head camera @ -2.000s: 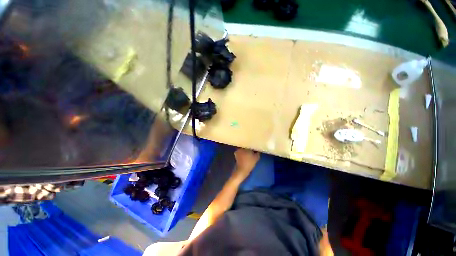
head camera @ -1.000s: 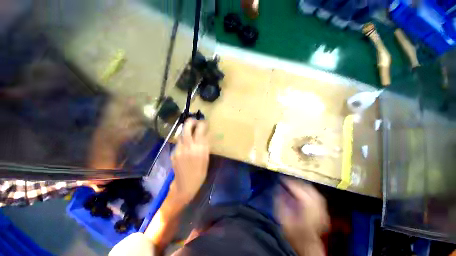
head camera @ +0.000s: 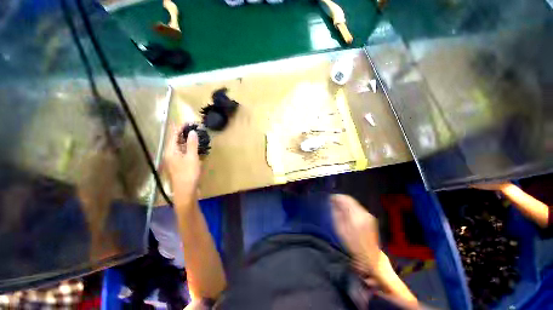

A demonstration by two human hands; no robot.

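Observation:
My left hand [head camera: 184, 166] is at the left of the bench, its fingers around a black spiky piece [head camera: 200, 138] at bench level. Other black spiky pieces [head camera: 216, 116] stand just behind it, close together. My right hand [head camera: 356, 225] is blurred, low in front of the bench edge, with its fingers curled; whether it holds something cannot be told. A small white glue dish [head camera: 310, 144] lies on the stained, tape-edged work mat [head camera: 291, 168], with thin pale sticks beside it.
A white bottle [head camera: 341, 73] and small white cones [head camera: 370, 119] are at the right. Clear screens [head camera: 397, 121] flank the bench. Black pieces and tan limbs [head camera: 337, 21] lie on the green belt [head camera: 254, 39]. A crate of dark parts [head camera: 485, 254] and another person's arm [head camera: 526, 203] are at lower right.
The view has turned, shifting the mat leftward. My left hand has gone from the bench's front edge to the black pieces and closed on one. My right hand has come into view.

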